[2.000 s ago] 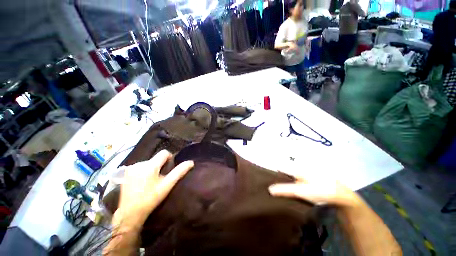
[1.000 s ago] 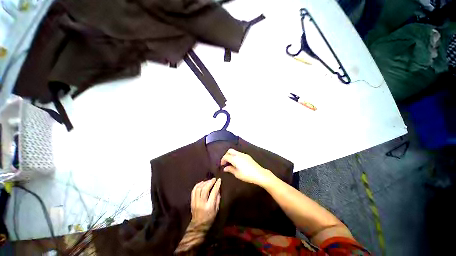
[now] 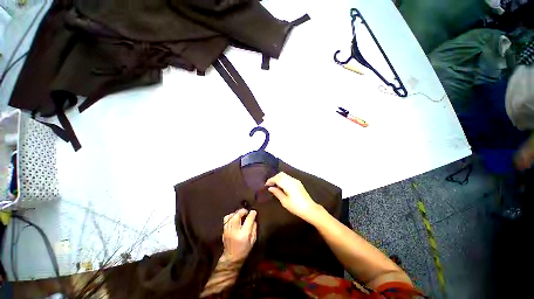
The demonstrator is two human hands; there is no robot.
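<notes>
A dark brown sleeveless garment [image 3: 205, 201] lies on the white table's near edge, with a garment hanger [image 3: 259, 140] inside it, its hook showing above the neckline. My right hand [image 3: 290, 195] is at the right side of the neck opening, its fingertips pinched on the garment's edge. My left hand [image 3: 239, 235] rests on the front left of centre, thumb and fingers close together at a small dark button-like dot [image 3: 245, 204]. Whether the left fingertips grip cloth is hard to tell.
A crumpled brown garment pile [image 3: 117, 44] with hanging straps lies beyond. An empty black hanger [image 3: 375, 58] and thread snips [image 3: 352, 117] are at right. A white perforated basket [image 3: 38, 157] and dark cords [image 3: 38, 230] are at left. Part of a person [image 3: 521, 99] shows at the right edge.
The view has tilted down since the first frame. My hands came together at the neckline; since the second frame the right hand moved slightly right and the left slightly down, uncovering the dark dot.
</notes>
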